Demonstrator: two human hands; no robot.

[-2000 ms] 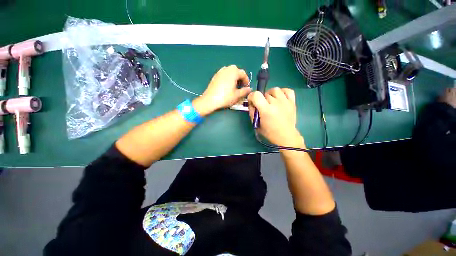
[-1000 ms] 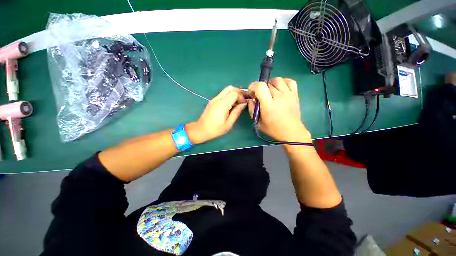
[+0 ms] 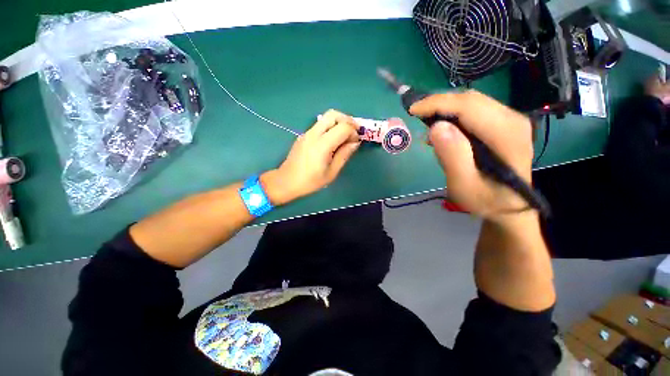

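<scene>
My left hand (image 3: 323,153) holds the handle end of a pink hair dryer body (image 3: 397,137) on the bench. The body's round ringed end points right and its open handle shows dark and red bits. A thin solder wire (image 3: 248,109) runs across the bench to my left hand. My right hand (image 3: 481,143) is raised to the right of the dryer body, gripping a black soldering iron (image 3: 422,103). The iron's tip points up and left, slightly blurred, apart from the dryer body.
A clear bag of black parts (image 3: 121,110) lies at left, with pink dryer bodies (image 3: 11,170) at the far left edge. A fume fan (image 3: 470,33) and a soldering station (image 3: 547,77) stand at upper right. Another person's hand (image 3: 657,87) shows at far right.
My right hand has moved right, away from my left hand, and tilted the iron from upright to slanting. The dryer body's ringed end is now uncovered. The view has shifted slightly right.
</scene>
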